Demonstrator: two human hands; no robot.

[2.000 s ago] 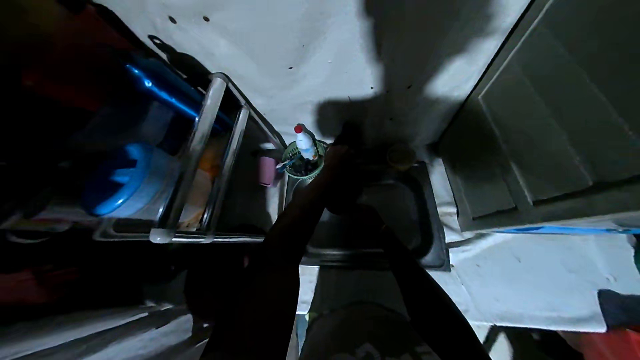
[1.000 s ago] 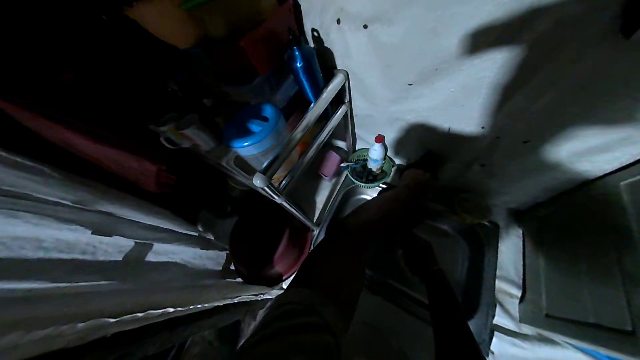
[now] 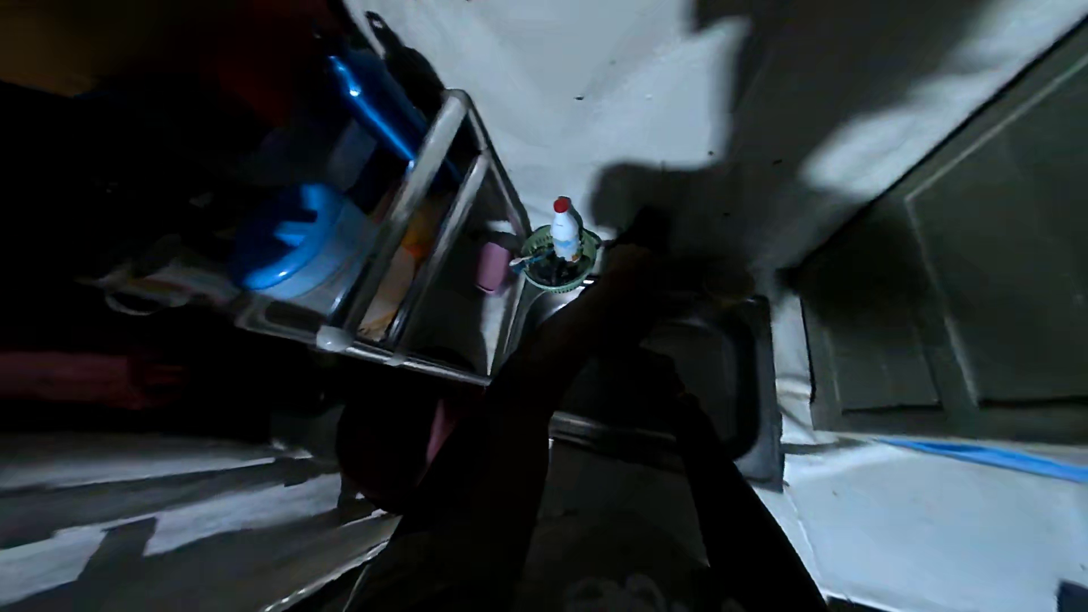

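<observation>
Deep shadow covers both of my hands at a metal sink [image 3: 752,382]. My left hand [image 3: 629,268] reaches over the sink's back edge, to the right of a green basket [image 3: 544,280]; its fingers and anything in them are too dark to make out. Lower and to the right, over the basin, is my right hand [image 3: 654,370], also too dark to tell what it touches. A white bottle with a red cap [image 3: 564,234] stands in the basket among small dark items.
Left of the sink stands a metal-railed rack [image 3: 433,174] with a blue-lidded container [image 3: 297,242] and a shiny blue bottle [image 3: 374,106]. A pink cup [image 3: 493,268] is beside the basket. A panelled door [image 3: 960,314] lies at the right, a reddish tub [image 3: 387,442] at the lower left.
The view has swung left and then back right. Both arms stay over the sink; no change in what the hands hold can be made out.
</observation>
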